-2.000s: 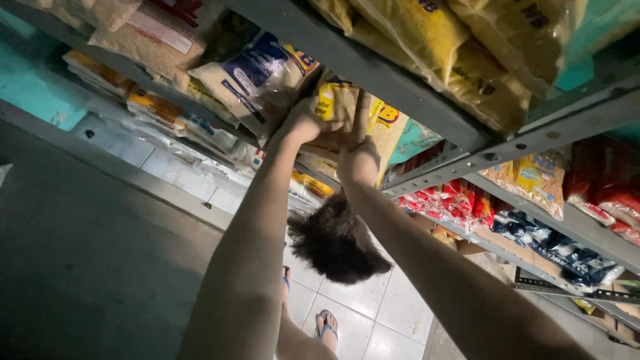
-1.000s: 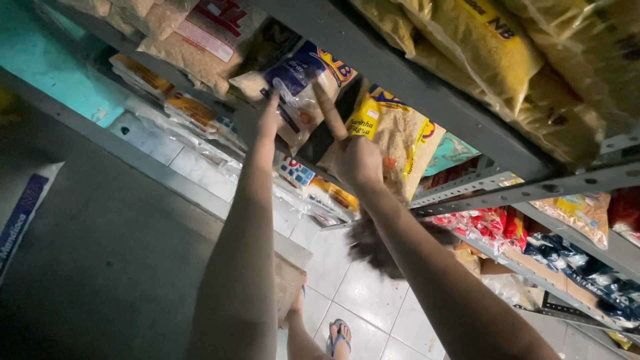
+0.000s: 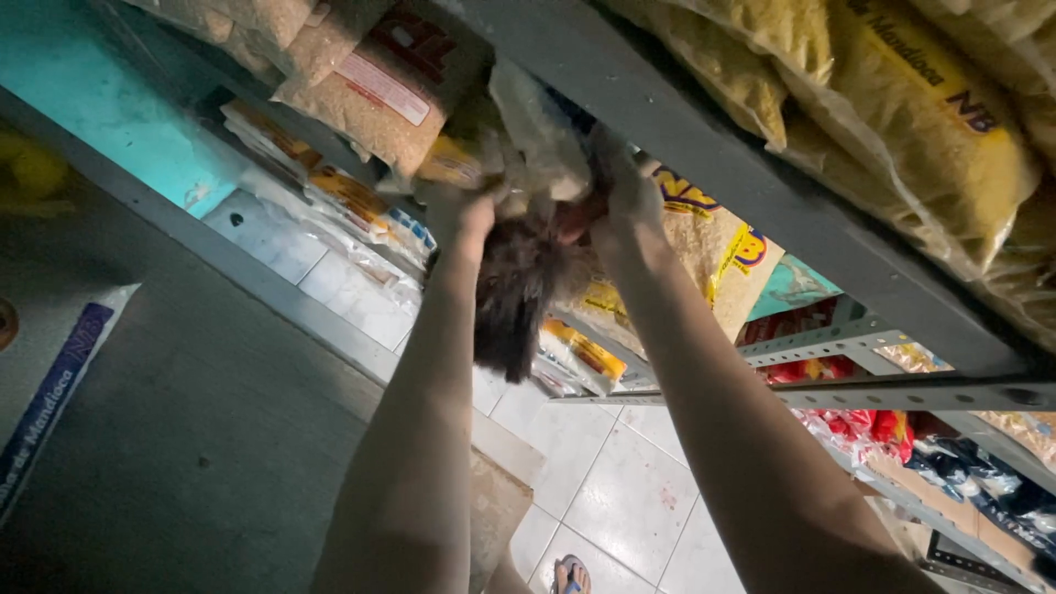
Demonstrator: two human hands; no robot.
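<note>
My left hand (image 3: 464, 210) is curled at the lower edge of a blurred clear plastic bag (image 3: 536, 136) on the shelf; its fingertips are hard to make out. My right hand (image 3: 623, 194) is closed around the reddish-brown handle of a feather duster (image 3: 516, 289), whose dark feathers hang between my forearms. The same bag stands tilted between both hands. Left of it lies a bag of grain-like food with a red print (image 3: 396, 91). Beyond my right wrist rests a bag of pale flour or meal with yellow labels (image 3: 718, 239).
A grey metal shelf beam (image 3: 701, 124) crosses above my right hand, with yellow meal bags (image 3: 916, 140) over it. A lower shelf holds packets with orange labels (image 3: 351, 198). Perforated metal uprights and red packets (image 3: 858, 429) are at the right. White floor tiles (image 3: 627, 487) show below.
The bag with the blue label, flat a second ago, is now tilted up. The duster's feathers have moved from behind my right forearm to between both forearms.
</note>
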